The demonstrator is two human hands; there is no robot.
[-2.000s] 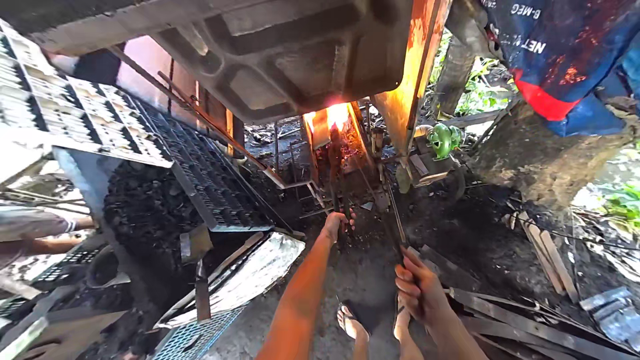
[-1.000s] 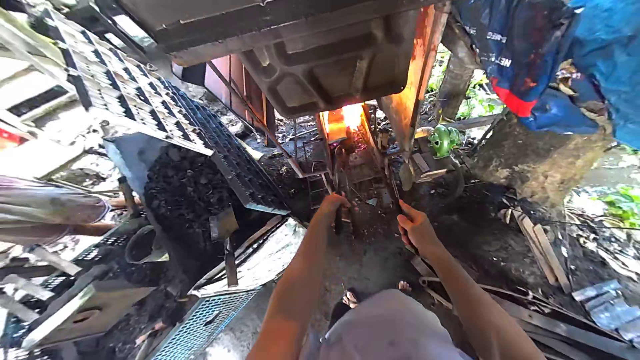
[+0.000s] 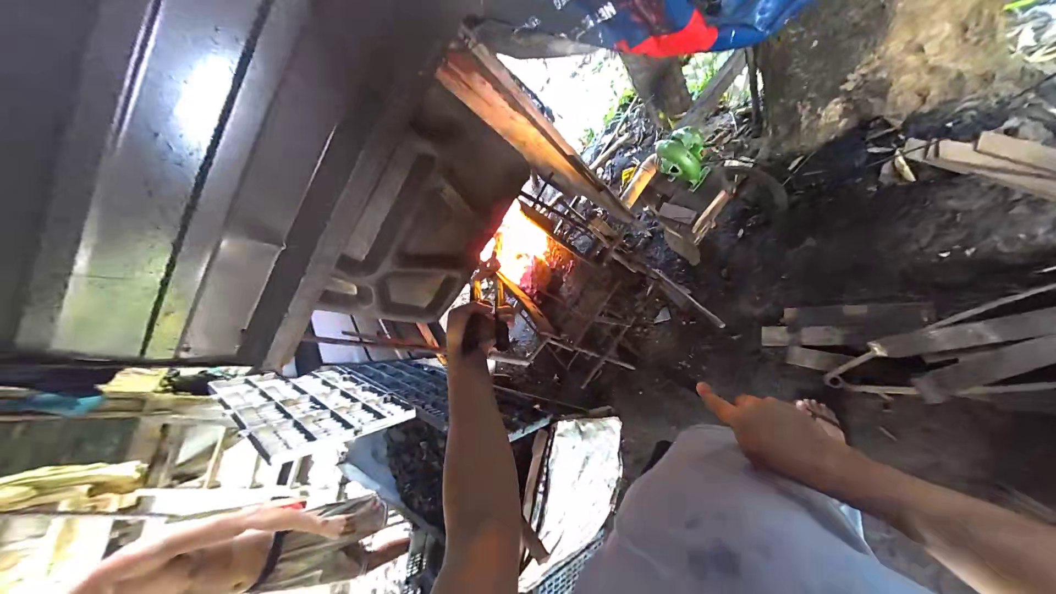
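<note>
A charcoal fire (image 3: 521, 247) glows bright orange in a forge below a dark metal hood (image 3: 412, 239). My left hand (image 3: 474, 328) is closed around something dark, perhaps tool handles, just at the near left side of the fire. What it grips is blurred and partly hidden by the fingers. My right hand (image 3: 763, 425) is lower right, over the dark ground beside my pale shirt (image 3: 701, 520). Its index finger points out to the left; whether it holds a thin rod cannot be made out.
A green blower (image 3: 681, 157) stands beyond the forge. Black plastic grating (image 3: 313, 408) and a charcoal container lie lower left, near a metal sheet (image 3: 577, 470). Another person (image 3: 239, 544) is at the lower left. Metal strips (image 3: 973, 355) lie on the ground at right.
The view has tilted strongly. My left hand has moved up closer to the fire. My right hand has drawn back from the long tool beside the forge to near my body.
</note>
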